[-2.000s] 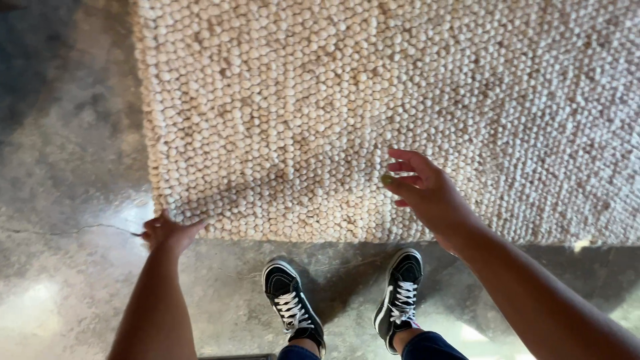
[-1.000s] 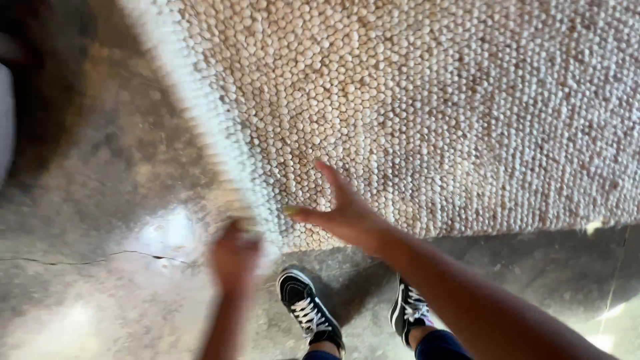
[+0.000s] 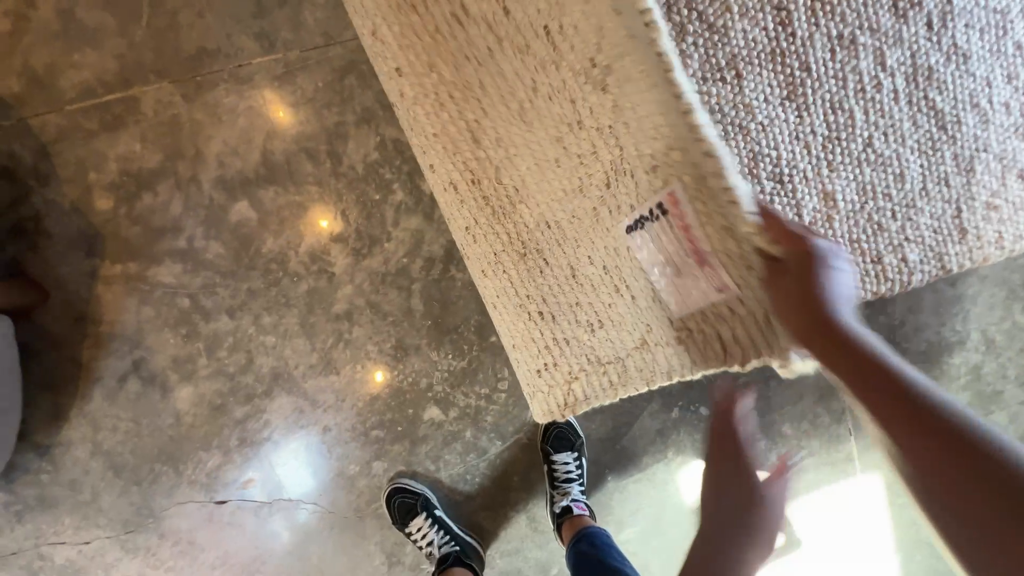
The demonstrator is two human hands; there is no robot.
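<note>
A thick woven rug with a pebbled, pinkish-beige top (image 3: 864,128) lies on the floor, its left part folded over so that the cream backing (image 3: 512,208) faces up. A label in a clear sleeve (image 3: 680,252), bearing writing, is on the backing near the folded-over edge. My right hand (image 3: 808,276) grips that edge near the corner. My left hand (image 3: 740,472), blurred, is below the rug's near edge, its fingers apart and holding nothing.
My feet in black sneakers (image 3: 566,472) stand at the rug's near edge, one shoe tip right by the fold. The floor is cracked, polished concrete (image 3: 240,320) with light reflections. A white object (image 3: 8,392), partly cut off, is at the left edge.
The rug's left side, flat two seconds ago, has been turned over to the right, showing its backing. My left hand has let go of the rug; my right hand now holds it.
</note>
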